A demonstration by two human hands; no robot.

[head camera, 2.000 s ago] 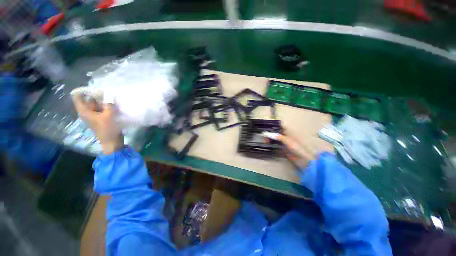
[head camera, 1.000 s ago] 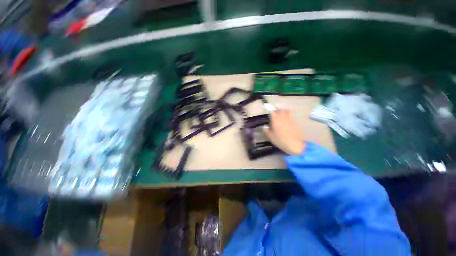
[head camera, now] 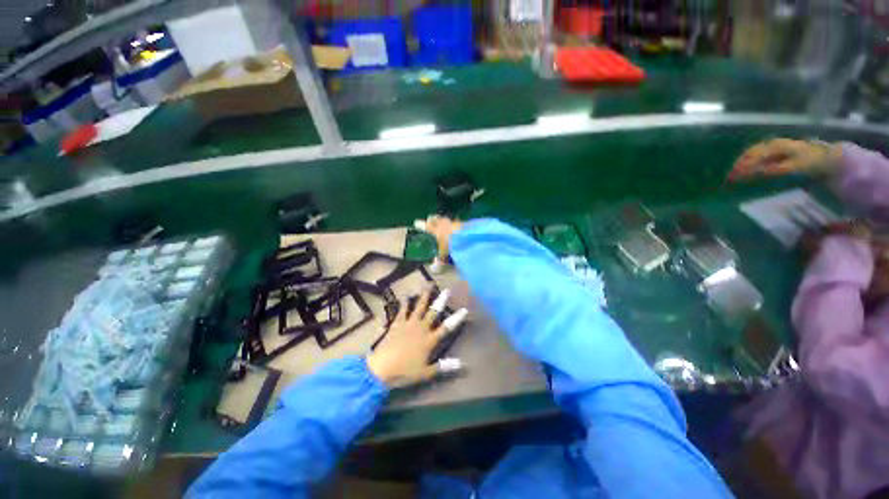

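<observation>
My left hand (head camera: 407, 346), with white finger cots, lies with spread fingers over black frames (head camera: 450, 329) on the beige sheet (head camera: 492, 351). My right hand (head camera: 444, 239) reaches across to the far edge of the sheet, its fingers at a green circuit board (head camera: 421, 247). Whether it grips the board is unclear. My right sleeve hides most of the board row; another green board (head camera: 560, 238) shows beyond it. A loose pile of black open frames (head camera: 317, 310) lies left of my left hand. Pale strips (head camera: 583, 278) show partly beside the sleeve.
A clear blister tray (head camera: 200, 255) heaped with pale strips stands at left. Small black units (head camera: 456, 192) lie along the far side. Screen boards (head camera: 704, 255) lie on clear plastic at right. A co-worker in pink sleeves (head camera: 843, 292) is at far right. A pale rail (head camera: 390, 146) runs behind.
The view has shifted, bringing in the co-worker and more of the far bench. My left hand has come onto the frames. My right hand has moved from the stacked frames to the board row.
</observation>
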